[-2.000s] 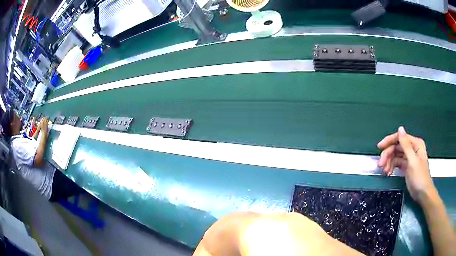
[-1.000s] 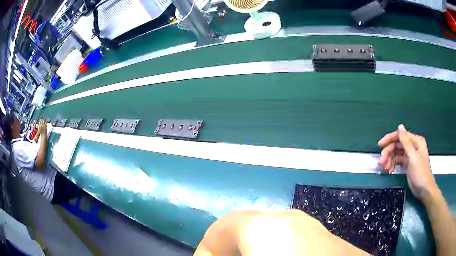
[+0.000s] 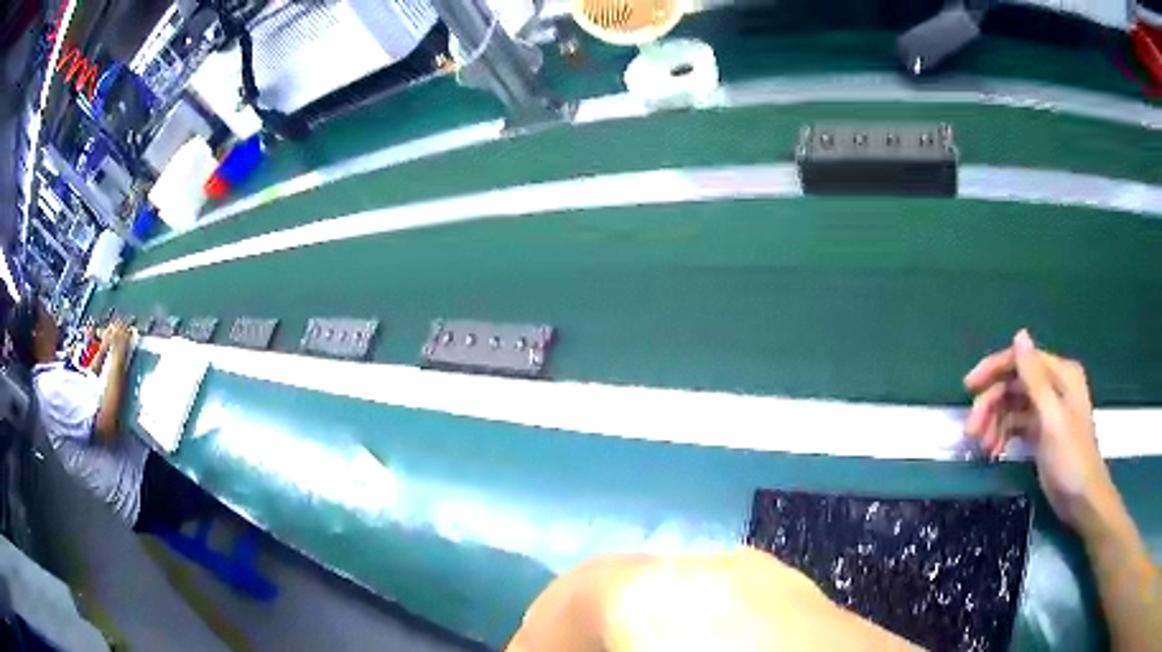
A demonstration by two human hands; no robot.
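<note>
My right hand (image 3: 1039,401) is over the near white strip at the right, fingers partly curled. No part shows in it, but its palm side is too small and blurred to rule out a tiny ring. A large overexposed bare arm (image 3: 688,605) fills the bottom middle; my left hand does not show. A black tray (image 3: 892,560) of small shiny rings lies below and left of my right hand, its lower left covered by the arm. The nearest grey block (image 3: 489,348), with four round spots, lies on the green belt (image 3: 714,306), left of my right hand.
More grey blocks (image 3: 340,338) lie spaced to the left. Stacked blocks (image 3: 877,159) stand on the far white strip (image 3: 612,185). Beyond are a white roll (image 3: 672,74), a yellow fan (image 3: 627,15) and a metal stand (image 3: 491,57). A person (image 3: 89,427) sits at the far left.
The grey blocks on the belt have moved to the right. My right hand has hardly moved, and the bare arm stays in nearly the same place. The view has shifted slightly.
</note>
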